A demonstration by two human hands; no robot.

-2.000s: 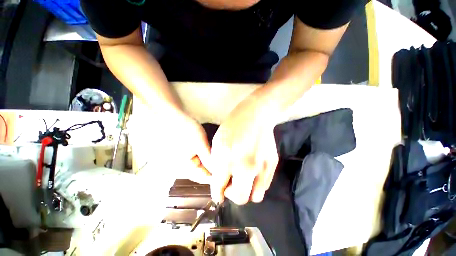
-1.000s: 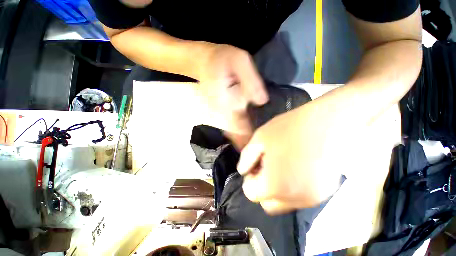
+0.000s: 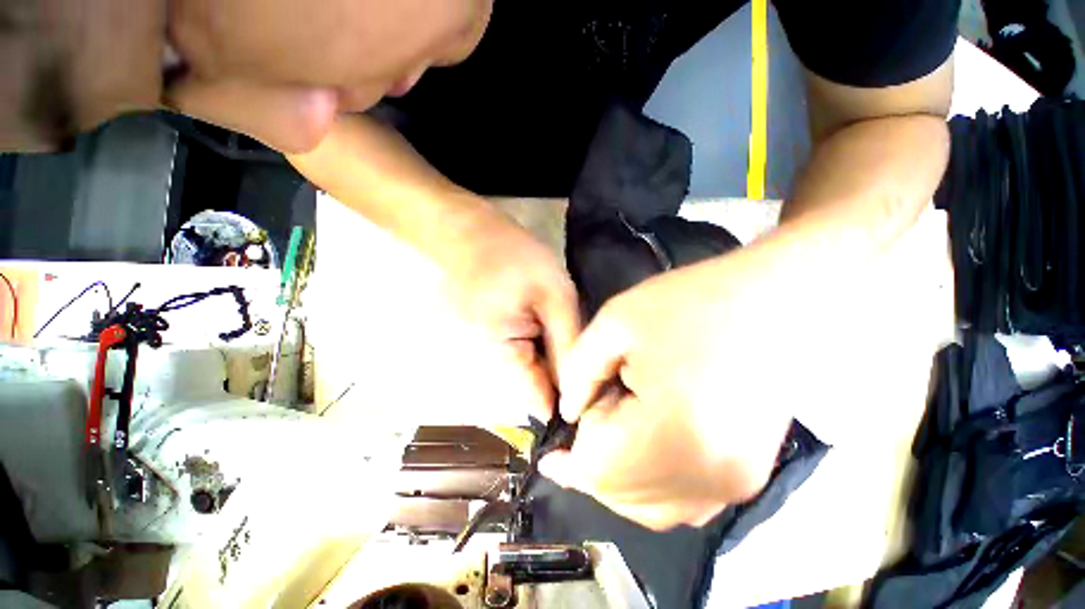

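A black bag piece (image 3: 619, 541) runs from beside the needle area up between my hands, with a flap raised against the dark shirt. A pale line like zipper teeth (image 3: 650, 246) shows on its upper part. My left hand (image 3: 672, 399), on the picture's right, pinches the cloth edge just above the presser foot area (image 3: 520, 514). My right hand (image 3: 512, 303), on the picture's left, has its fingertips on the same edge, touching my left fingers. The fingers hide the exact grip. A grey-black flap (image 3: 779, 476) sticks out right of my left hand.
The white machine head (image 3: 250, 476) fills the lower left, with brownish metal plates (image 3: 458, 482) left of the needle. A red-and-black handled tool (image 3: 107, 387) and green-handled rod (image 3: 290, 268) lie left. Black pieces (image 3: 1023, 226) are piled right. A face enters top left.
The bag piece has been turned and rearranged, with a flap now raised at the top. My hands came together lower, near the needle. The head has leaned in at top left.
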